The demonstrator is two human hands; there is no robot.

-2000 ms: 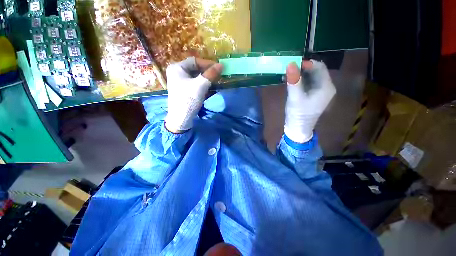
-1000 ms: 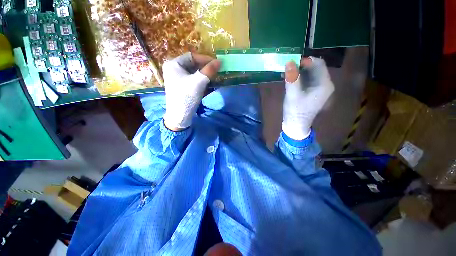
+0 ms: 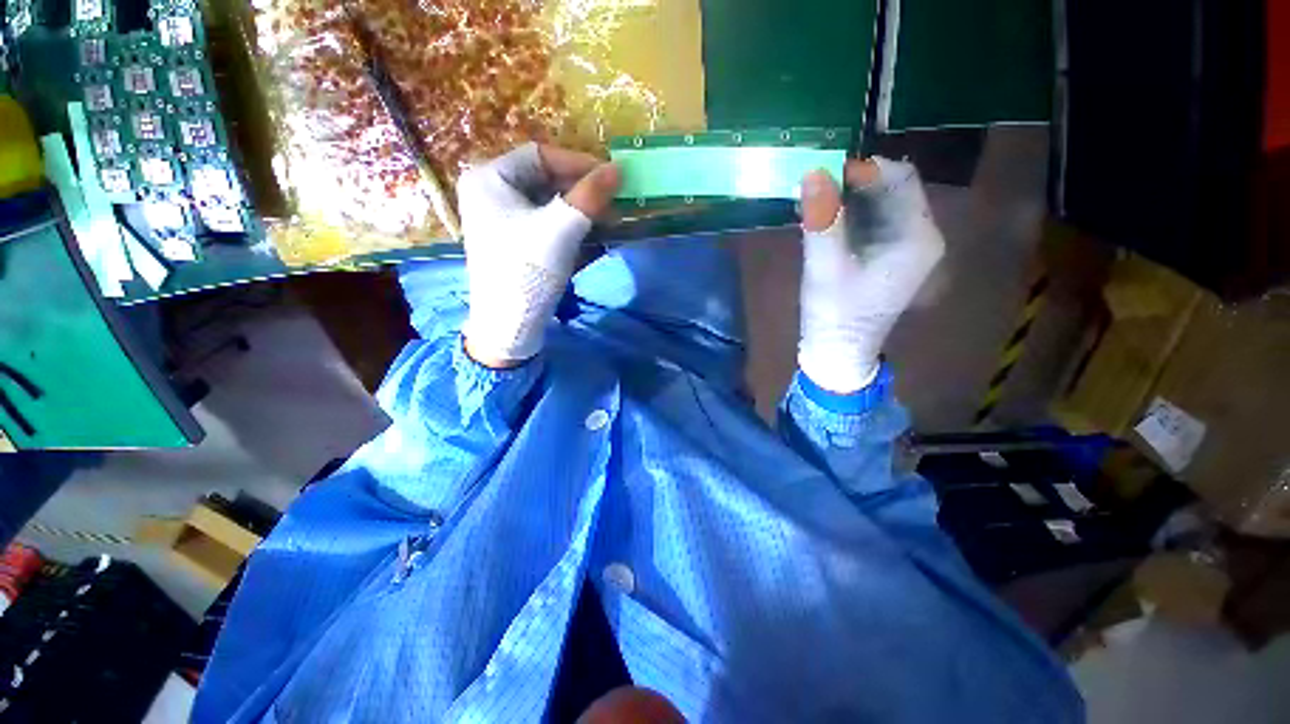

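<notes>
A pale green strip (image 3: pixel 707 173) lies lengthwise over a dark green circuit board strip (image 3: pixel 736 140), whose edges show above and below it, at the bench's front edge. My left hand (image 3: pixel 531 255), in a white glove with bare fingertips, pinches the left end between thumb and finger. My right hand (image 3: pixel 866 269), gloved the same way, pinches the right end with its thumb on top. The fingers under the strips are mostly hidden.
Circuit board panels (image 3: pixel 156 120) and loose pale green strips (image 3: pixel 96 205) lie at the left. Small brown pieces (image 3: pixel 467 85) with a slim dark tool (image 3: pixel 399 106) cover an amber sheet (image 3: pixel 665 64). A black tray (image 3: pixel 1146 127) stands right. Cardboard (image 3: pixel 1160 368) is lower right.
Both hands and the held strips have shifted very slightly up and left. The grip on both ends is unchanged.
</notes>
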